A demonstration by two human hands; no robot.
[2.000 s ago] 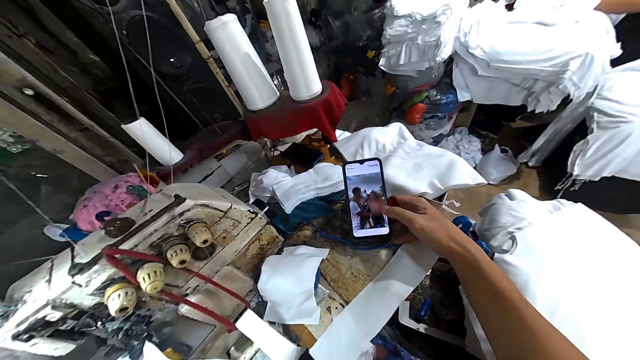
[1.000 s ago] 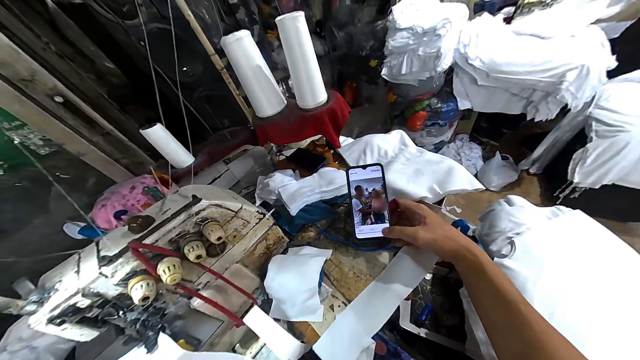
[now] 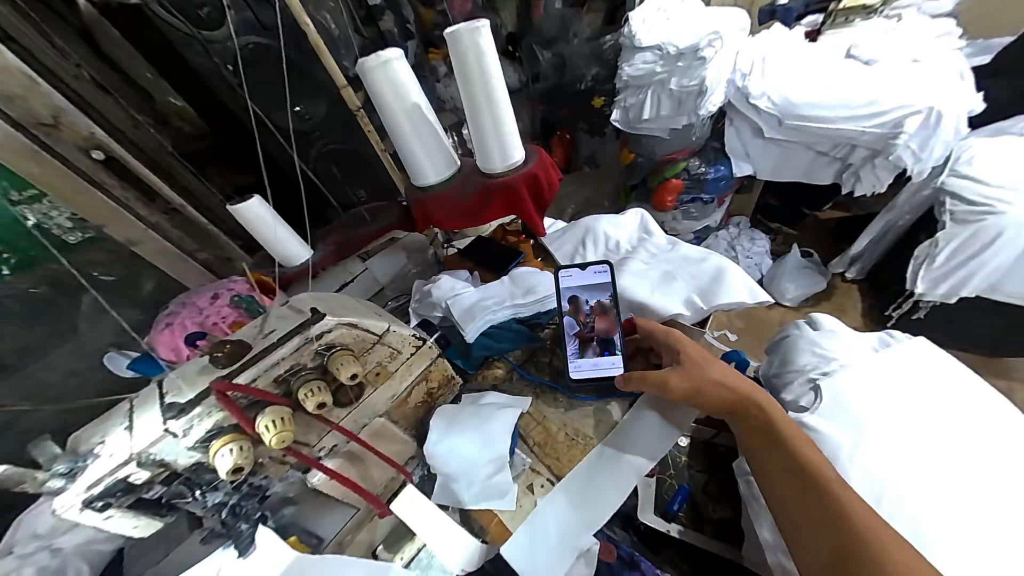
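Note:
My right hand [image 3: 684, 368] holds a smartphone [image 3: 590, 320] upright by its right edge, fingers behind and thumb at the lower corner. Its lit screen shows a picture of people. Below the phone, a long white fabric strip [image 3: 596, 484] runs over the worn worktable [image 3: 560, 424], with a small white fabric piece [image 3: 474, 450] to its left. Folded white cloth [image 3: 508, 300] and a teal cloth [image 3: 496, 340] lie left of the phone. An overlock sewing machine [image 3: 376, 320] with several cream tension dials [image 3: 276, 426] and a red cord [image 3: 344, 436] stands at left. My left hand is out of view.
White thread cones [image 3: 486, 96] stand on a red cloth [image 3: 488, 196] behind the table. A dark phone-like object [image 3: 490, 254] lies near them. Stacks of white fabric [image 3: 848, 96] fill the back right, and a white fabric heap [image 3: 912, 448] lies beside my forearm. A bamboo pole [image 3: 348, 96] leans behind.
The picture on the phone's screen looks larger or framed differently than two seconds ago. My right hand keeps its hold on the phone throughout. The view has shifted slightly.

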